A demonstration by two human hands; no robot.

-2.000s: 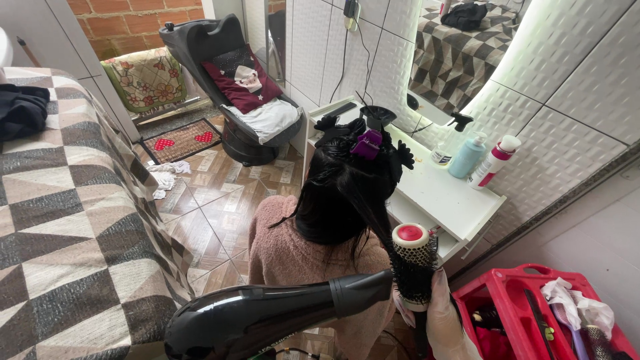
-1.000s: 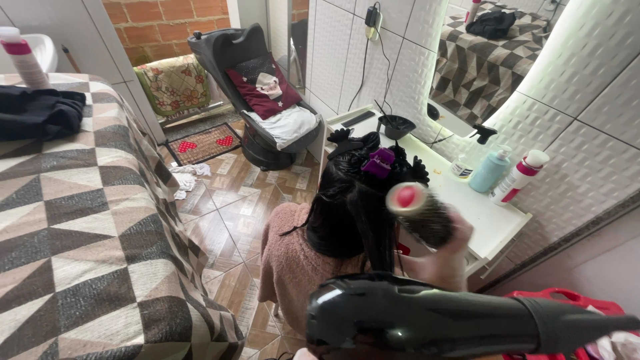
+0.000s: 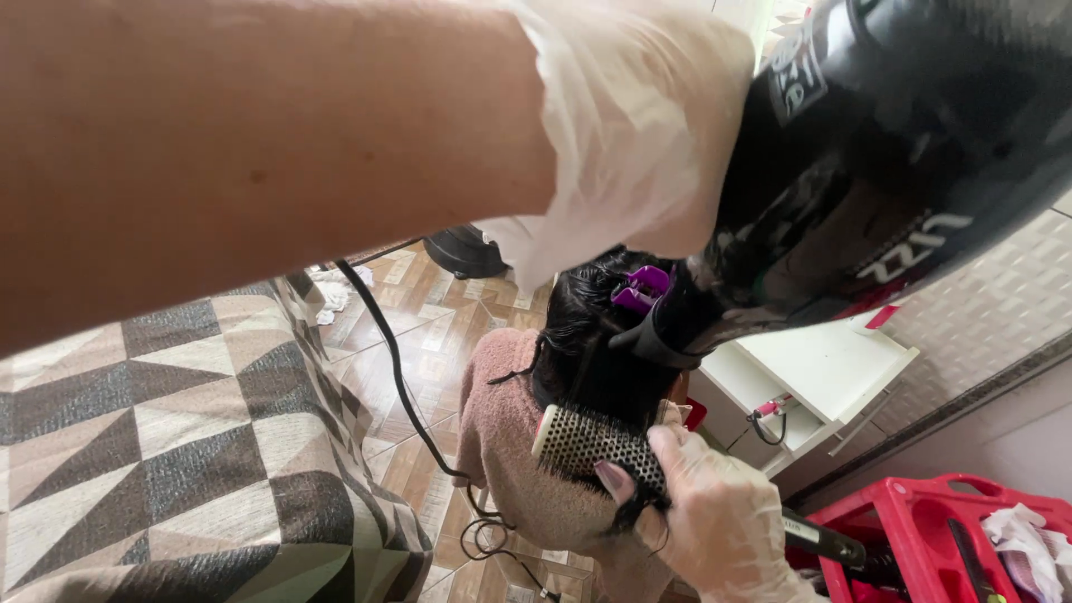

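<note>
My left hand (image 3: 645,126), in a thin translucent glove, grips a black hair dryer (image 3: 871,184); its fingers are partly hidden behind the dryer. The nozzle points down at the dark hair (image 3: 578,360) of a seated person, close beside a purple hair clip (image 3: 643,289). Below the nozzle, my right hand (image 3: 712,502), also gloved, holds a round vented hairbrush (image 3: 599,448) across the hair ends, with the thumb over a dark strand against the barrel. The black handle sticks out to the right of this hand. A pink fleecy towel or garment (image 3: 511,419) covers the person's back.
A bed or couch with a geometric-patterned cover (image 3: 193,452) stands at left. A black cord (image 3: 398,360) hangs down to coils on the tiled floor (image 3: 435,327). At right are a white table with an open drawer (image 3: 821,368) and a red plastic cart (image 3: 921,519) holding combs and brushes.
The dryer has risen from low in view to the upper right, and my left forearm now crosses the top. The brush has moved down to the hair ends.
</note>
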